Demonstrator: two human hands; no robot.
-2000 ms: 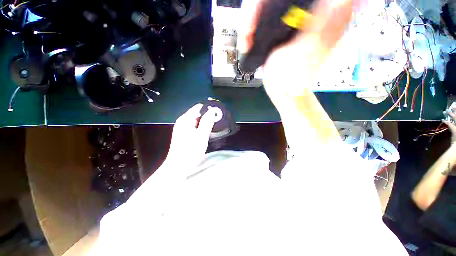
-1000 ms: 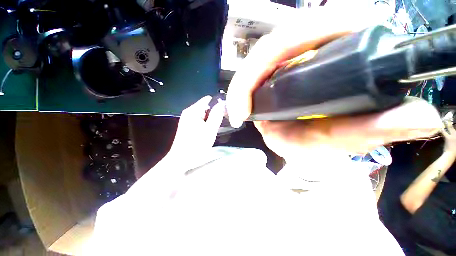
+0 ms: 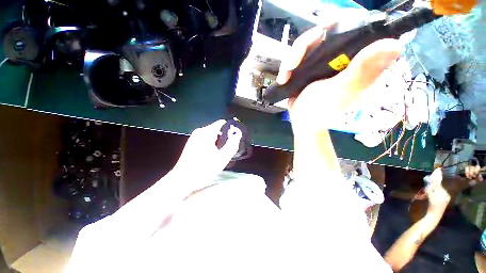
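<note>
My left hand (image 3: 205, 152) holds a small dark rounded housing (image 3: 237, 139) at the bench edge, fingers over its top. My right hand (image 3: 341, 80) is wrapped around the black electric screwdriver (image 3: 320, 63), which has a yellow label and an orange piece at its rear. The driver's tip is at the metal outlet of the white screw feeder (image 3: 261, 69); whether a screw is on it cannot be told. Both hands are overexposed.
Black housings (image 3: 117, 80) with leads lie on the green mat (image 3: 202, 96) at left. White wired parts (image 3: 415, 101) are piled at right. Below the edge are a carton (image 3: 32, 186) of small dark parts and another with white parts (image 3: 367, 189). Another person's arm (image 3: 421, 229) is at lower right.
The screwdriver has moved from beside the housing in my left hand up to the feeder outlet. My left hand still holds the housing. The view has tilted.
</note>
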